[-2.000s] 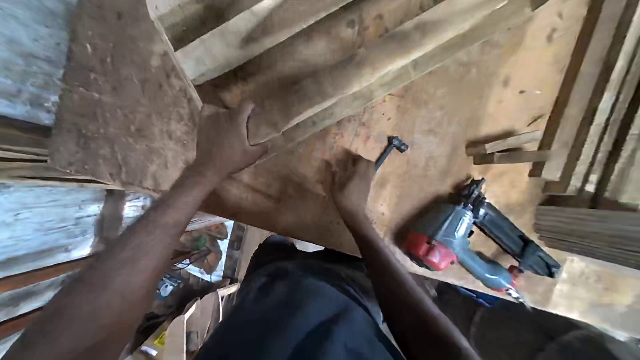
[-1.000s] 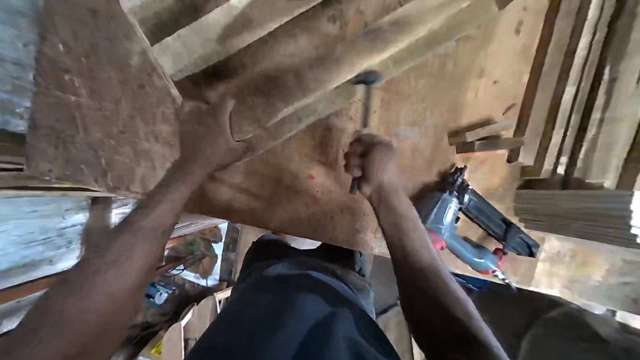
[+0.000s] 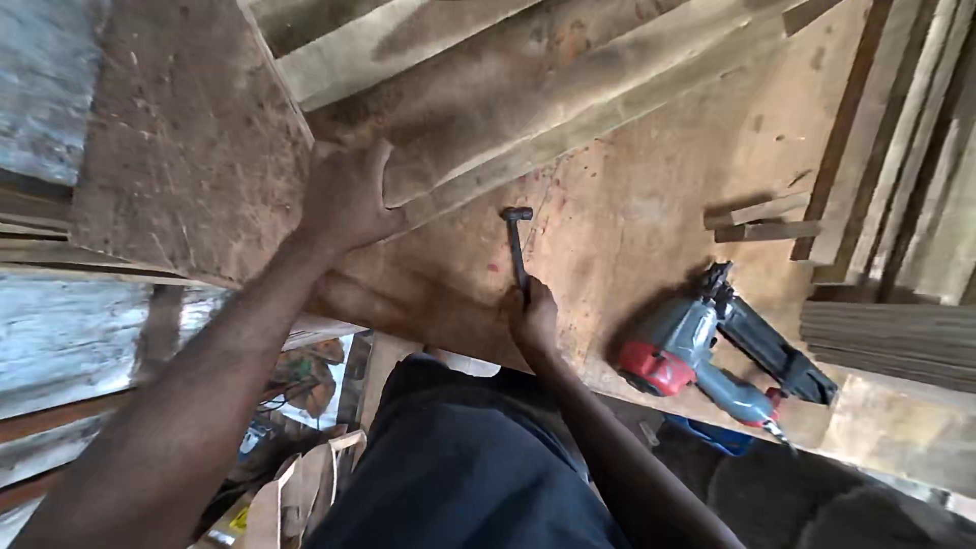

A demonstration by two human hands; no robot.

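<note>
My left hand [image 3: 351, 194] grips the near end of a long wooden board [image 3: 549, 126], its thumb on the board's face, beside an upright plywood panel [image 3: 194, 145]. Below and to the right of that board, my right hand [image 3: 535, 320] is closed around the handle of a hammer [image 3: 516, 244]. The hammer's head points away from me, over the plywood bench top [image 3: 633, 206]. A grey and red nail gun [image 3: 686, 343] lies on the bench to the right of my right hand.
Two short wood offcuts [image 3: 766, 231] lie near a stack of long boards [image 3: 877, 152] at the right. Thin wooden slats [image 3: 884, 339] are piled in front of the stack. More timber [image 3: 404, 46] lies at the top. The bench's near edge is by my legs.
My right hand has lowered the hammer toward me from its raised place over the board a second ago. My left hand remains at the board's end.
</note>
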